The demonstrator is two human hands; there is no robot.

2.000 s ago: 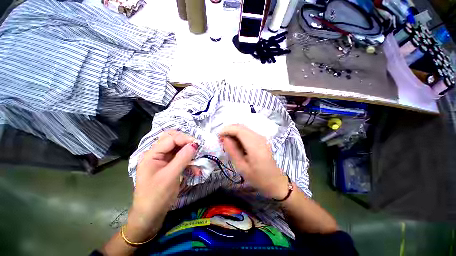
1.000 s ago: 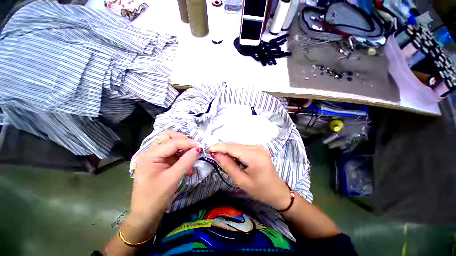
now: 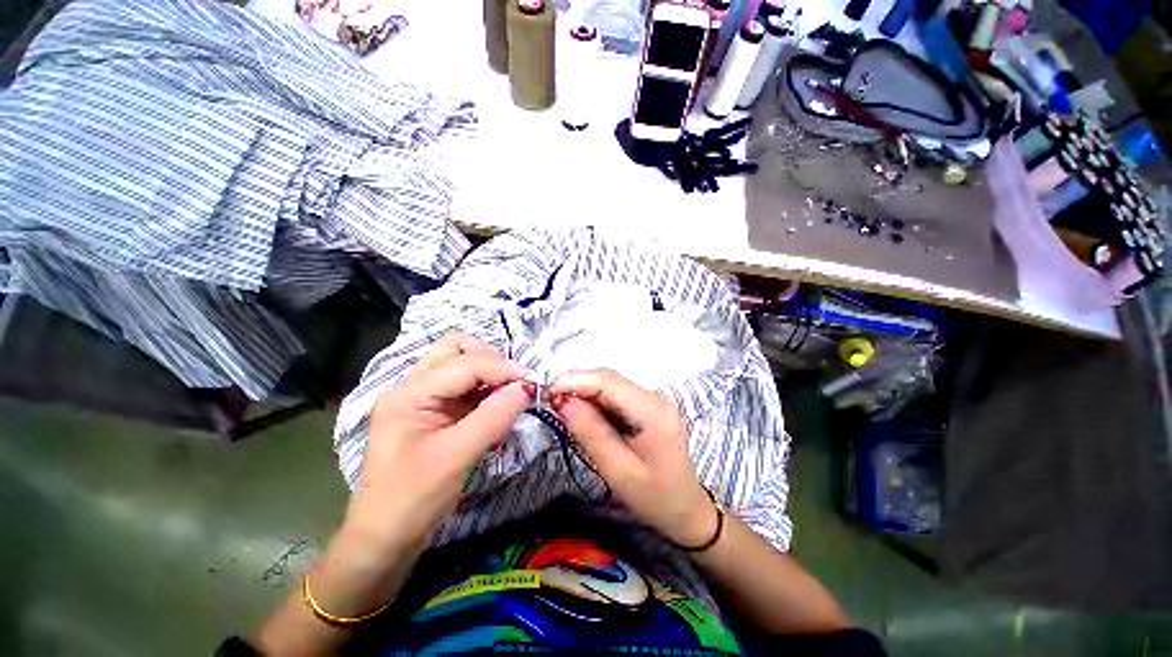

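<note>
The striped garment (image 3: 701,276) lies bunched on my lap, its round opening facing up with plain white cloth (image 3: 636,336) inside. My left hand (image 3: 443,430) pinches the garment's near edge between thumb and forefinger. My right hand (image 3: 636,449) is close beside it, thumb and forefinger together at the same spot, the fingertips nearly touching. A tiny pale, shiny bit shows between the fingertips; whether it is a needle or a fastener I cannot tell. A dark trim (image 3: 572,452) hangs in a curve below the fingers.
A garment pile (image 3: 154,154) lies at the left. On the white table (image 3: 566,173) stand thread cones (image 3: 531,58) and a smartphone (image 3: 671,71). A grey-brown mat (image 3: 823,231) holds small dark bits. Thread spools (image 3: 1092,180) and a grey pouch (image 3: 887,87) are at the right.
My right hand has come left from slightly apart to meet my left fingertips and stays there. The view has shifted slightly, so the table items sit lower in the picture.
</note>
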